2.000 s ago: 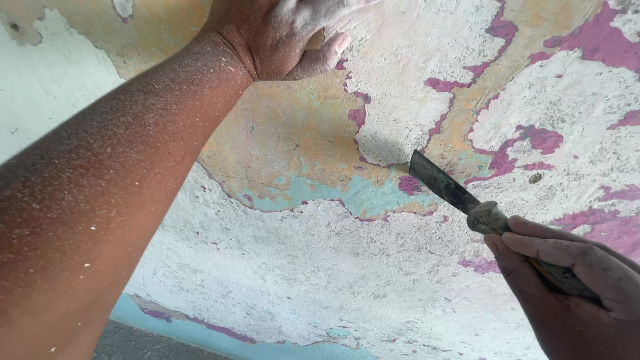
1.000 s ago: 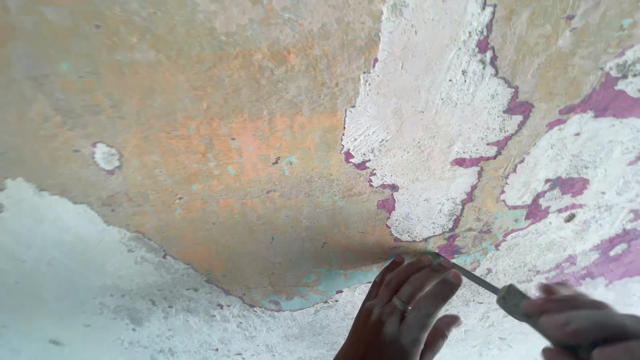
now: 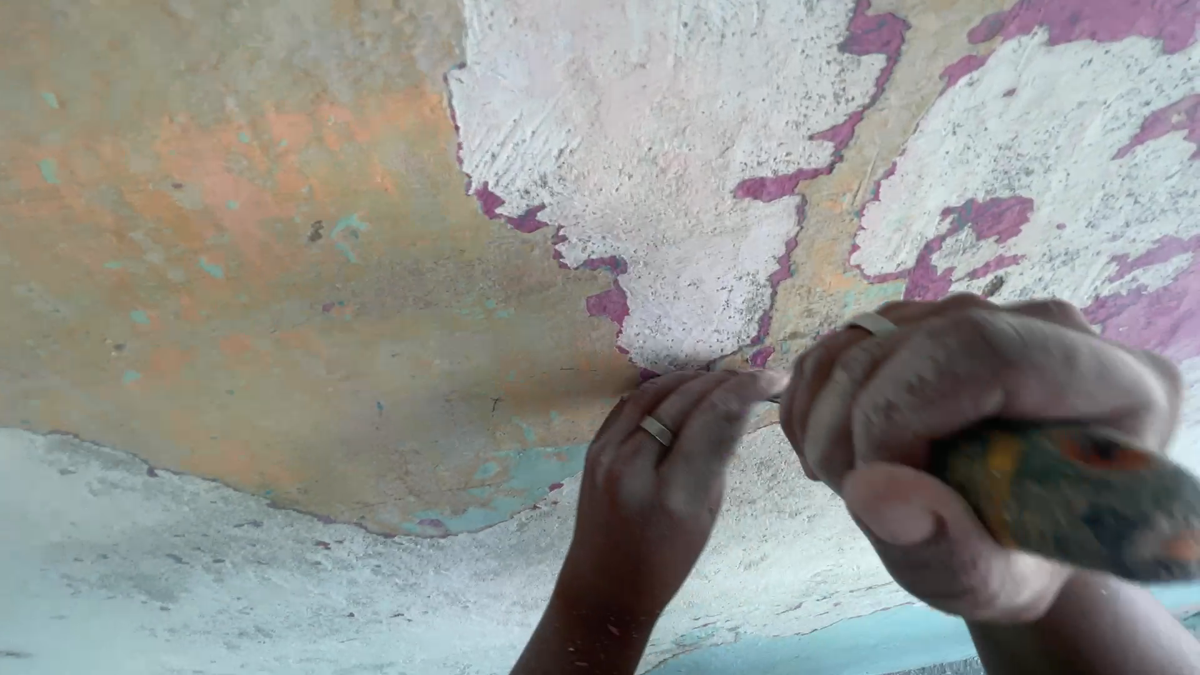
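My right hand (image 3: 975,441) is closed around the worn handle (image 3: 1078,497) of a scraper, whose butt points to the lower right. Only a sliver of its metal blade shows between my two hands. My left hand (image 3: 666,441), with a ring on one finger, lies at the wall; its fingertips are by the blade, and whether they grip it is hidden. Just above them ends a bare white plaster patch (image 3: 694,234) edged with purple paint. Tan and orange old paint (image 3: 328,281) covers the wall to the left.
A pale blue paint remnant (image 3: 534,473) lies left of my left wrist. Rough whitish plaster (image 3: 234,572) spans the lower wall, with a light blue band (image 3: 825,642) at the bottom. More white plaster and purple paint (image 3: 1003,217) are at the upper right.
My left hand, high on the wall two seconds ago, is now down by the blade. My right hand has moved up and left, close to my left fingertips. The view has shifted.
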